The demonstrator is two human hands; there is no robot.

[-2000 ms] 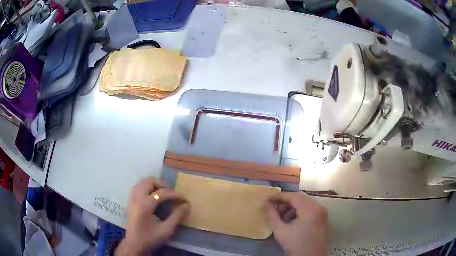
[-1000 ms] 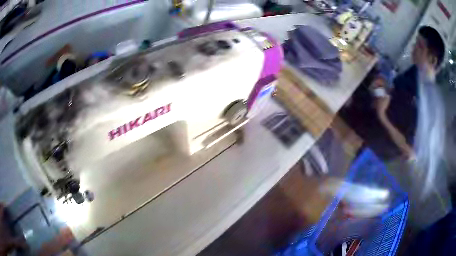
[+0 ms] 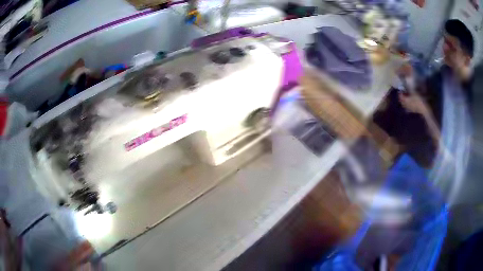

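Note:
The view is blurred. The white sewing machine (image 3: 233,79), with a purple end and pink lettering, fills the left and middle. Its lit needle area (image 3: 95,211) is at the lower left. The pale machine bed (image 3: 159,196) lies under the arm. A blurred brown strip (image 3: 78,255) shows at the bottom left and looks like part of the template. A reddish-brown shape at the lower left edge is too blurred to name for sure. Neither of my hands can be made out.
Grey-purple cloth (image 3: 339,55) is piled on the table beyond. A brown cardboard strip (image 3: 336,111) crosses the table joint, beside a dark flat piece (image 3: 312,135). A blue crate (image 3: 431,211) holding blurred cloth stands at the lower right. A person (image 3: 455,90) sits at the right.
The view has swung right from the template and tan pieces to the machine and neighbouring seat. Both my hands and the tan piece they touched have left the picture. The seated person's hands have risen.

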